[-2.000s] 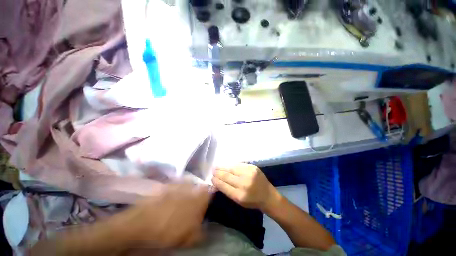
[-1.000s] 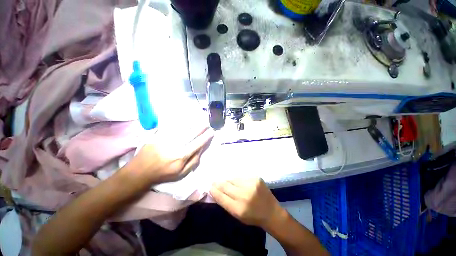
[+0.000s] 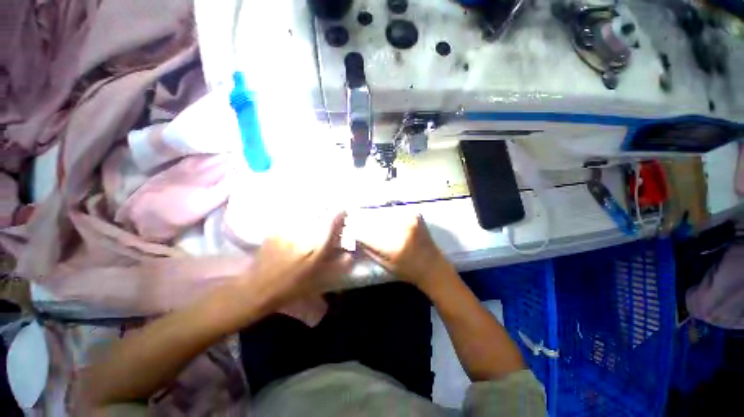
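Dusty-pink fabric (image 3: 175,199) lies in large folds at the left of the machine table, with pale parts that run into white glare. My left hand (image 3: 298,259) is on the cloth below the glare, its fingertips pinching the cloth edge. My right hand (image 3: 401,246) is close beside it on the right, thumb and fingers closed at the same edge. Glare hides the exact grip. The presser foot and needle (image 3: 390,163) of the sewing machine (image 3: 506,77) are above my hands, apart from them.
A blue plastic handle (image 3: 250,130) hangs left of the needle. A smartphone (image 3: 491,184) with a white cable lies right of it. Blue snips (image 3: 612,208) and a red item (image 3: 647,183) lie at the right. A blue crate (image 3: 608,326) stands below. A person's sleeve (image 3: 718,301) shows far right.
Compared with one second ago, my left hand has moved right and a little down, and my right hand has moved up over the table edge. The hands are closer together. The camera view has shifted.
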